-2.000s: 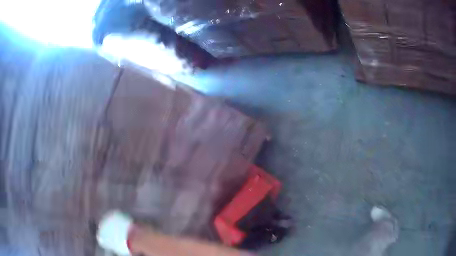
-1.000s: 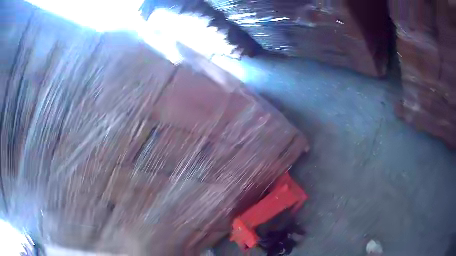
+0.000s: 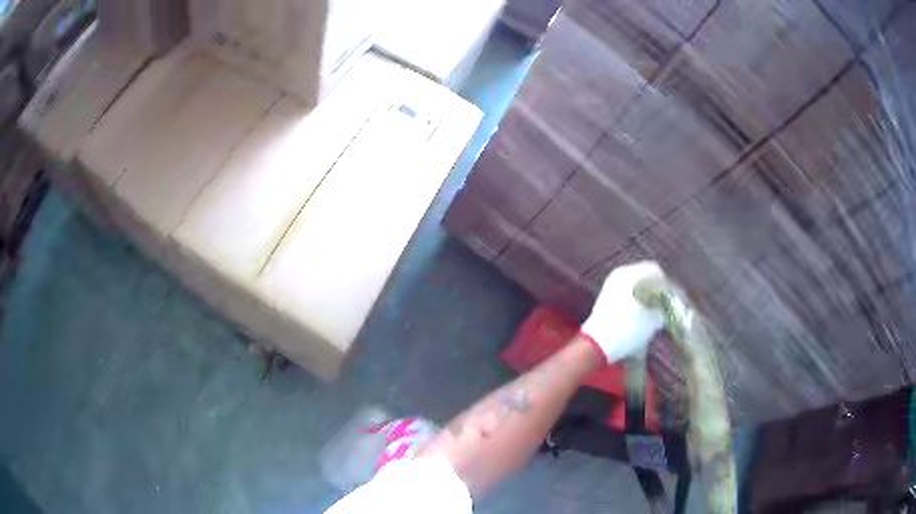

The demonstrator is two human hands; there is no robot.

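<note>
My left hand (image 3: pixel 628 311), in a white knit glove with a red cuff edge, is closed on the upper end of the yellowish taped loop handle (image 3: pixel 709 402). The handle's lower end runs out at the bottom edge. Below it is the black tiller arm with a pale label (image 3: pixel 646 451). The red pallet truck body (image 3: pixel 547 339) shows low behind my wrist, at the foot of a tall brown stretch-wrapped load (image 3: pixel 643 151). My right hand is not in view.
Pale cartons (image 3: pixel 301 181) stand at the upper left, some stacked higher behind. Green floor (image 3: pixel 151 371) shows at the lower left and between cartons and load. A shoe with pink marks (image 3: pixel 402 442) is beside my forearm. A dark reddish block (image 3: pixel 829 457) is at the lower right.
The view has swung: the wrapped load is now on the right, and pale cartons have come into view on the left. My gloved hand, out of clear view one second ago, now holds the handle.
</note>
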